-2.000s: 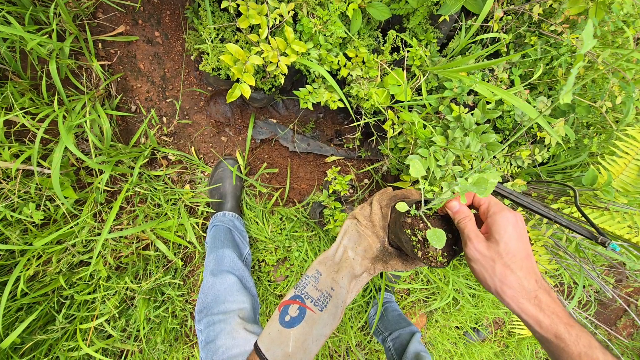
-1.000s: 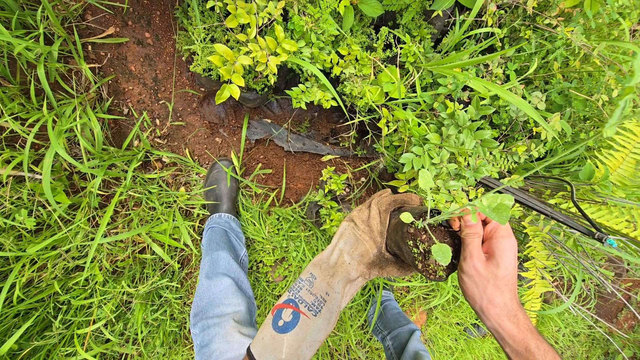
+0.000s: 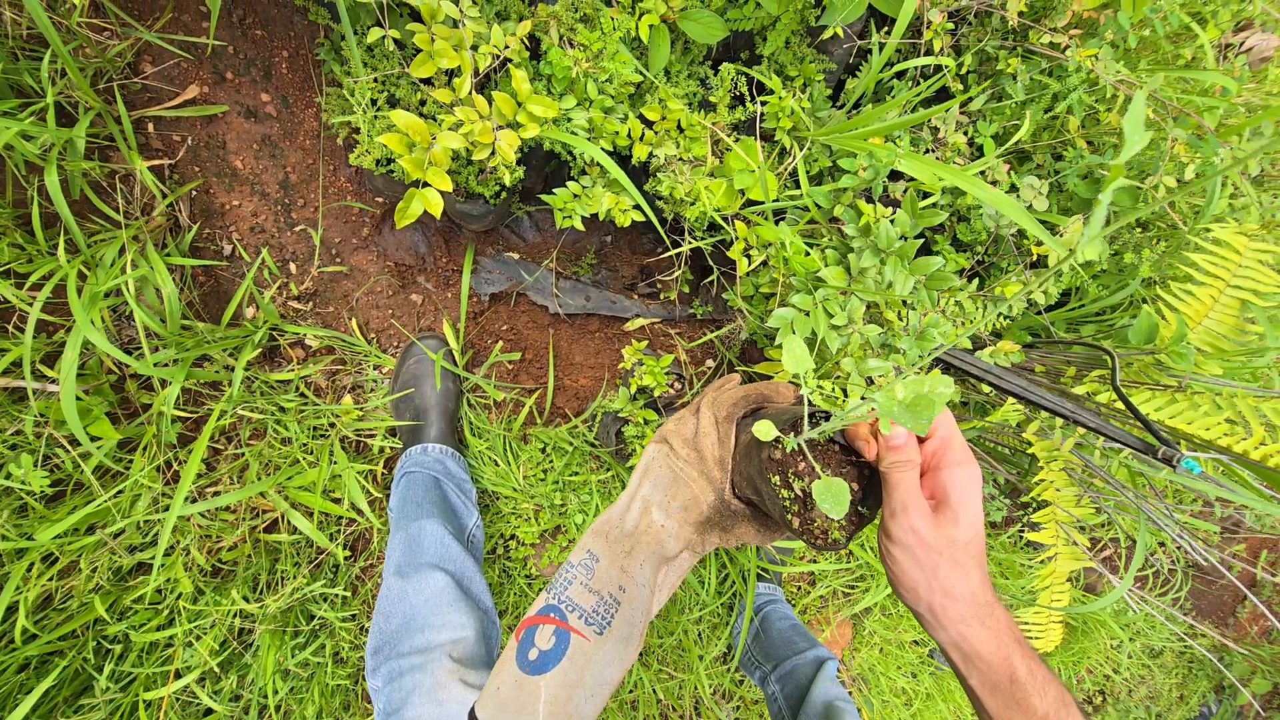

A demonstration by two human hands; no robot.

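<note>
My left hand (image 3: 715, 465), in a long tan leather glove with printed writing, grips a black plastic nursery bag (image 3: 765, 475) of dark soil from its left side. A young seedling (image 3: 820, 430) with rounded green leaves rises from the soil and leans to the right. My bare right hand (image 3: 925, 480) is at the bag's right, with thumb and forefinger pinching the seedling's stem just by a broad leaf (image 3: 913, 402). The other fingers are curled, and the fingertips behind the stem are partly hidden.
Dense potted seedlings (image 3: 600, 110) in black bags fill the top. A torn black plastic strip (image 3: 570, 290) lies on red soil (image 3: 270, 160). A black pipe (image 3: 1050, 405) runs at the right beside fern fronds (image 3: 1215, 300). My rubber boot (image 3: 427, 390) stands in grass at the left.
My right hand has moved slightly left and down while pinching the plant, and the broad leaf now sits over its fingertips. My gloved left hand keeps its hold on the bag.
</note>
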